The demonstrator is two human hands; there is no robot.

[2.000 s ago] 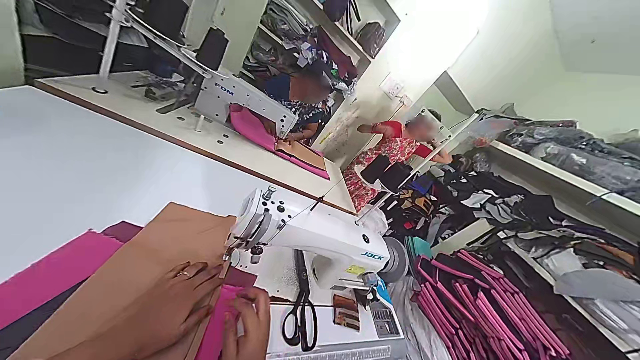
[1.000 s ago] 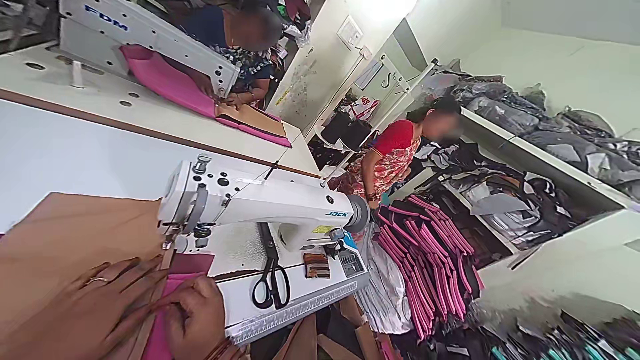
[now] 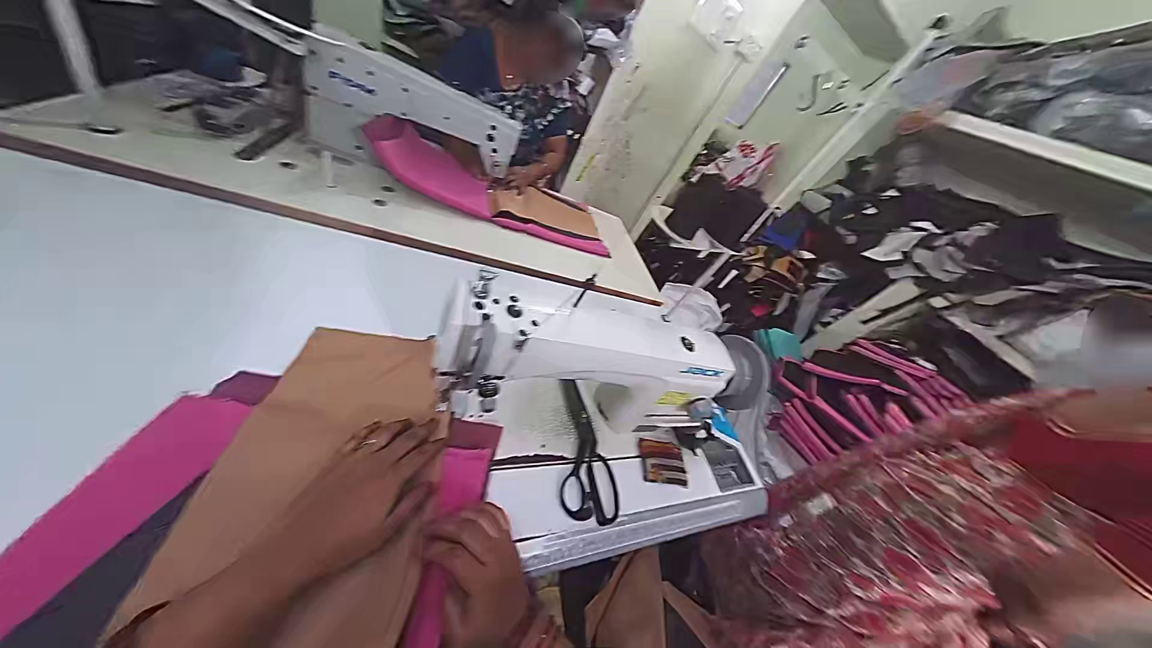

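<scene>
A white Jack sewing machine (image 3: 594, 342) stands with its needle end over the edge of a tan fabric panel (image 3: 297, 432). My left hand (image 3: 378, 477) lies flat on that panel, fingers spread close to the needle area. My right hand (image 3: 477, 558) grips the pink fabric strip (image 3: 463, 477) along the panel's right edge, its fingers curled over it. Pink fabric (image 3: 135, 477) and dark fabric (image 3: 117, 567) lie under the tan panel at the left. Black-handled scissors (image 3: 589, 477) rest right of my hands, beside a small striped brown thing (image 3: 663, 463).
Across the table a person (image 3: 531, 99) works pink and tan fabric at another sewing machine (image 3: 405, 94). Close at the right, a person in red patterned clothing (image 3: 882, 540) stands by stacked pink-edged black pieces (image 3: 846, 396). Shelves (image 3: 1044, 148) hold fabric behind. A ruler (image 3: 639, 531) edges the machine table.
The person in red has come from beyond the machine to close at the right. My hands remain on the tan and pink fabric by the needle. The view has shifted.
</scene>
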